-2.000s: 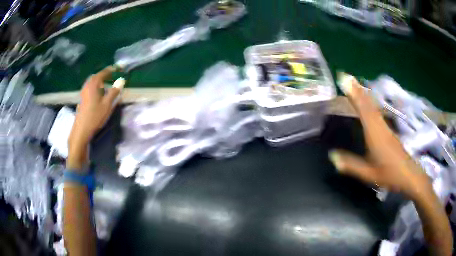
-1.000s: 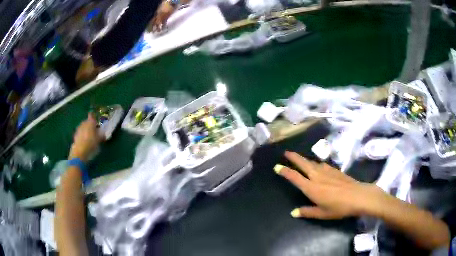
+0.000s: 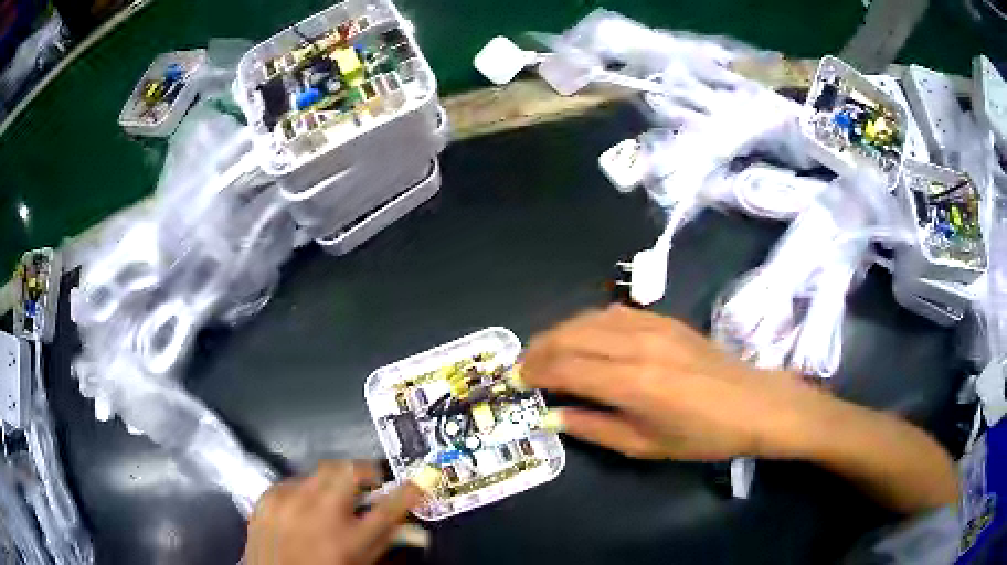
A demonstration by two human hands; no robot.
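An open outlet housing [image 3: 469,425] lies on the black bench top in front of me, with wires, brass strips, a circuit board, a yellow block and a blue part inside. My left hand [image 3: 331,513] is at its lower left edge, thumb on the corner, gripping it beside the bagged cord. My right hand [image 3: 629,386] is at its upper right, with cream-tipped fingers over the rim and inner parts. The right hand is slightly blurred; whether its fingertips pinch a wire cannot be told.
Stacked units [image 3: 353,144] stand at the bench edge by the green conveyor [image 3: 663,33]. Bagged cords [image 3: 166,287] lie left. More cords, a plug [image 3: 649,274] and open housings [image 3: 856,121] lie right. Another housing [image 3: 163,93] sits on the belt.
An open housing now lies on the bench before me. My left hand has come back from the conveyor to its lower left corner. My right hand has moved to its right side.
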